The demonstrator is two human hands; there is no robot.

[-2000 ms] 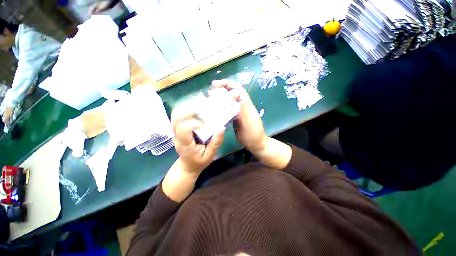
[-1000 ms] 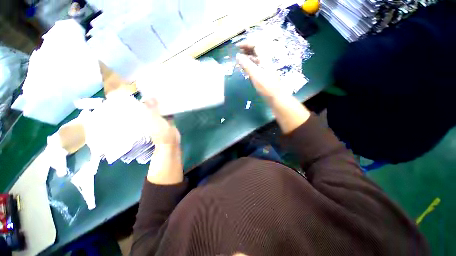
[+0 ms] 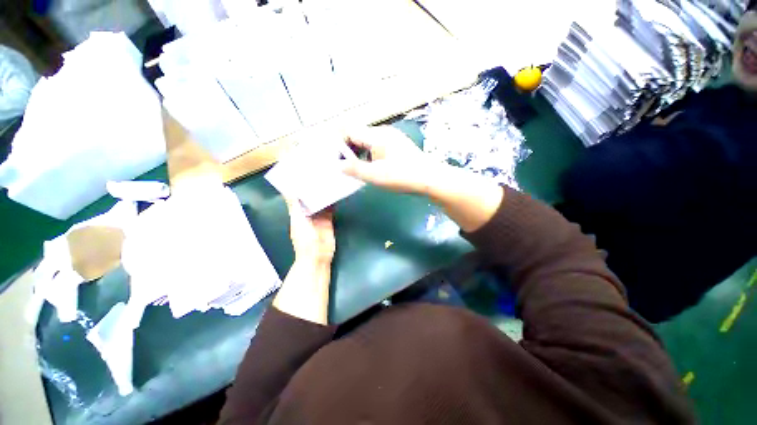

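A small white carton (image 3: 319, 178) is between my two hands over the table's middle. My left hand (image 3: 312, 235) holds it from below, with the fingers hidden under it. My right hand (image 3: 383, 159) is at its right upper side, with fingers on its edge; a small dark gap shows by the fingertips. A fanned stack of white carton blanks (image 3: 195, 249) lies left of my left hand. A pile of shiny small packets (image 3: 469, 129) lies beyond my right forearm, which partly covers it.
White boxes (image 3: 266, 91) stand in rows at the back on a tan board (image 3: 249, 162). A bulky white block (image 3: 91, 124) and torn paper (image 3: 116, 344) are left. An orange ball (image 3: 528, 79), a black object (image 3: 507, 96) and a carton stack (image 3: 602, 79) are right, beside a person in dark clothes (image 3: 664, 199).
A second ago my hands were apart, my left on a wide white piece and my right near the packets. Now both are together at a smaller carton. The view has shifted too.
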